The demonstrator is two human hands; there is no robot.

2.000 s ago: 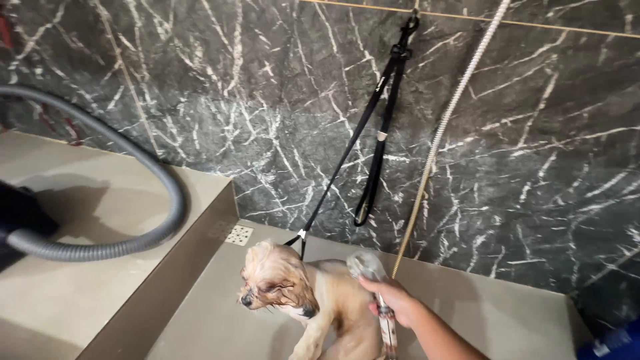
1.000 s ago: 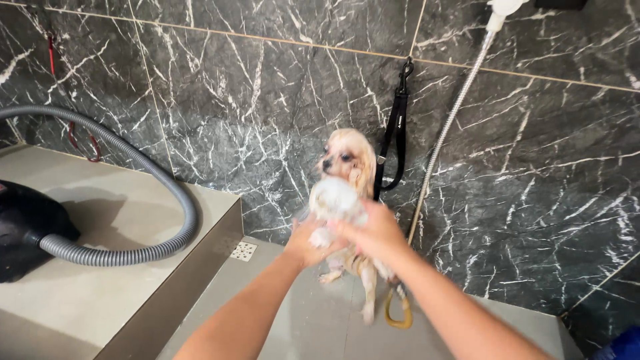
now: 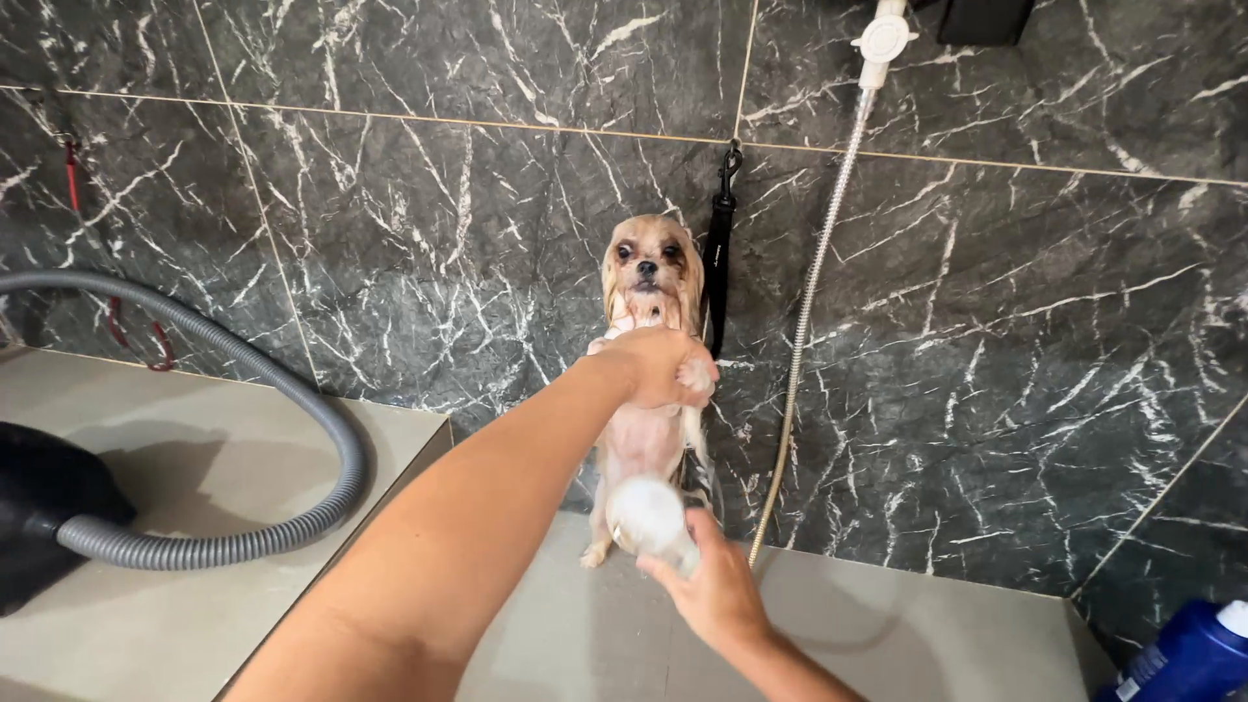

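A wet, cream-coloured small dog (image 3: 643, 439) stands upright on its hind legs against the marble-patterned wall, facing me. My left hand (image 3: 668, 366) grips its front legs at chest height, one pale paw showing beside my fingers. Low in front of the dog's belly, my right hand (image 3: 710, 575) holds a shower head (image 3: 648, 517), blurred, its pale round face turned up and away from me. Just right of the dog, a black leash (image 3: 720, 263) hangs from a clip on the wall. The metal shower hose (image 3: 807, 292) runs down the wall behind my right hand.
On the raised ledge (image 3: 390, 424) at left, a grey corrugated hose (image 3: 244, 546) curves out of a black machine (image 3: 49, 517). A red cord (image 3: 161, 346) hangs above that ledge. A blue bottle (image 3: 1185, 658) with a white cap stands at the lower right corner.
The dog has gone from facing left to upright and facing me. My left hand now holds its front legs, while my right hand has moved down with the shower head.
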